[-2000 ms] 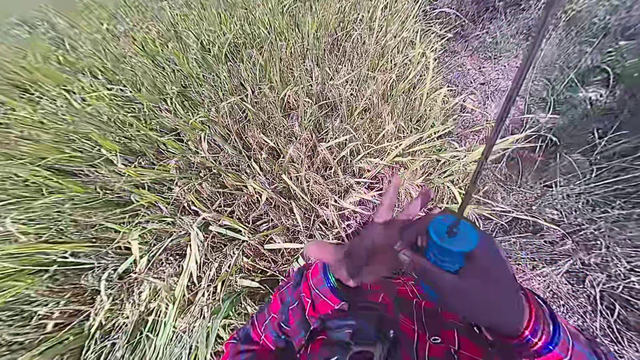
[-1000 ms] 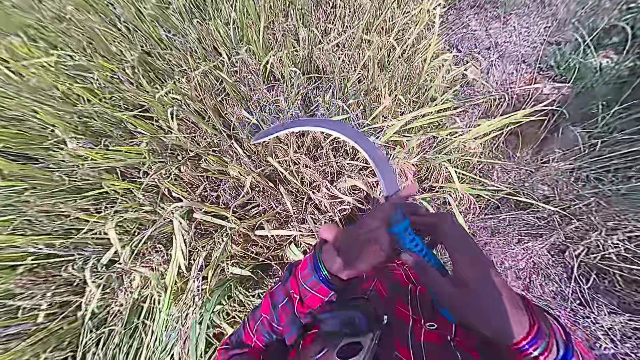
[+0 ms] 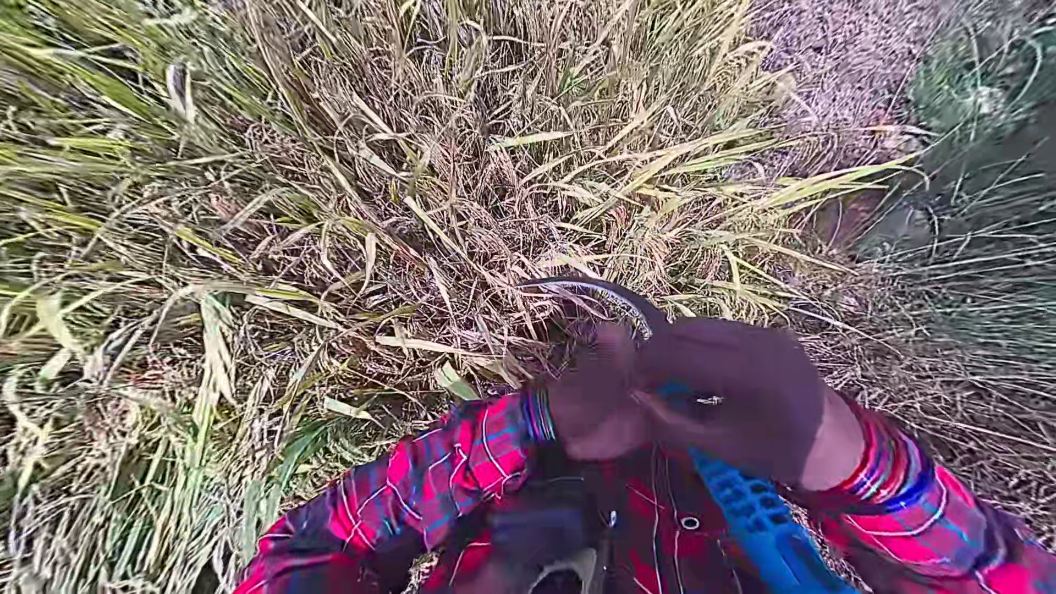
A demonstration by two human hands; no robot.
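Note:
A sickle with a curved metal blade (image 3: 610, 295) and a blue textured handle (image 3: 759, 511) lies across the front of my body. My right hand (image 3: 734, 400) is closed around it near where the blade meets the handle, with the handle running down to the lower right. My left hand (image 3: 598, 404) is blurred and lies against my right hand, close to the base of the blade; its fingers are largely hidden. The blade arcs toward the left over dry grass stalks (image 3: 495, 206).
Dense long grass (image 3: 107, 165), green and yellow, stands at the left. Dry, flattened ground cover (image 3: 841, 49) lies at the upper right, with darker shaded vegetation (image 3: 990, 223) at the right edge. A dark object (image 3: 544, 528) hangs in front of the plaid shirt.
The blade, pointing up two seconds ago, swung over to the left and now sits lower and closer to my body. My left hand's spread fingers have drawn in beside my right hand.

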